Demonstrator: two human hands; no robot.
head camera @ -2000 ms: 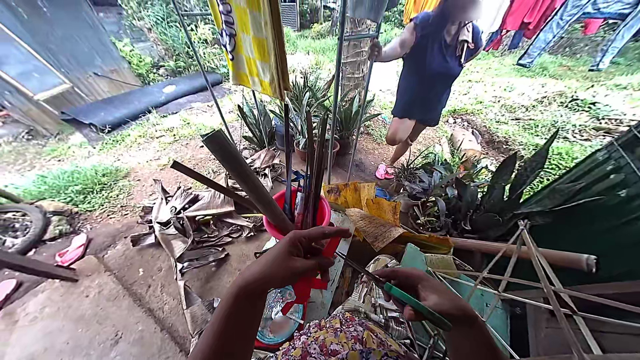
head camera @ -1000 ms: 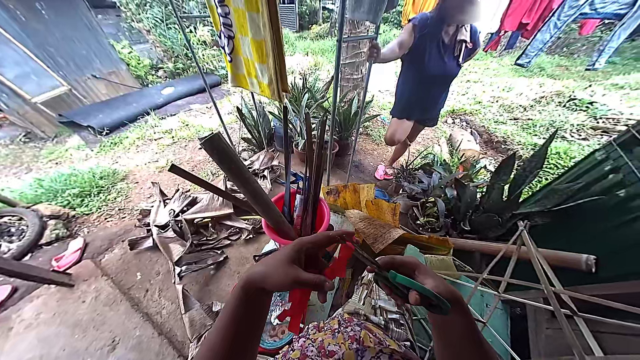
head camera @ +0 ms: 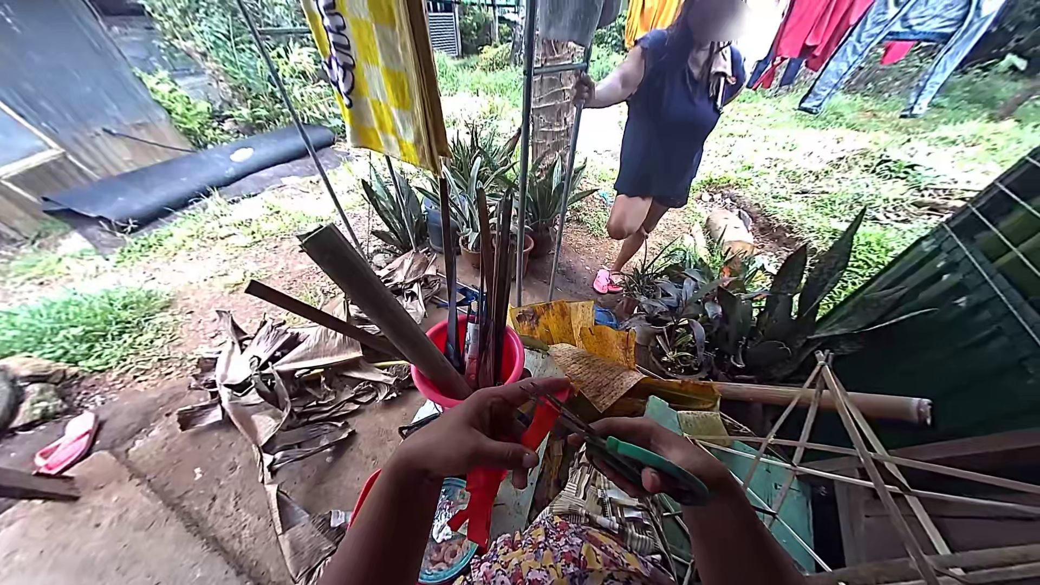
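My left hand, at the lower middle, grips a strip of red material that hangs below the fingers. Scissors with green handles are in my right hand, their blades pointing left toward the top of the strip by my left fingertips. Whether the blades touch the strip is hard to tell. Just beyond my left hand stands a red bucket holding dark sticks and a thick split length of bamboo. Under the strip is a round blue-rimmed container, partly hidden by my left forearm.
Dried leaves lie on the ground to the left. A bamboo pole and a frame of thin sticks are at the right. A person stands beyond the potted plants, holding a metal frame. A yellow checked cloth hangs ahead.
The red strip now hangs lower from my left hand, below the fingers. Two seconds ago it was not seen there. The scissors remain in my right hand.
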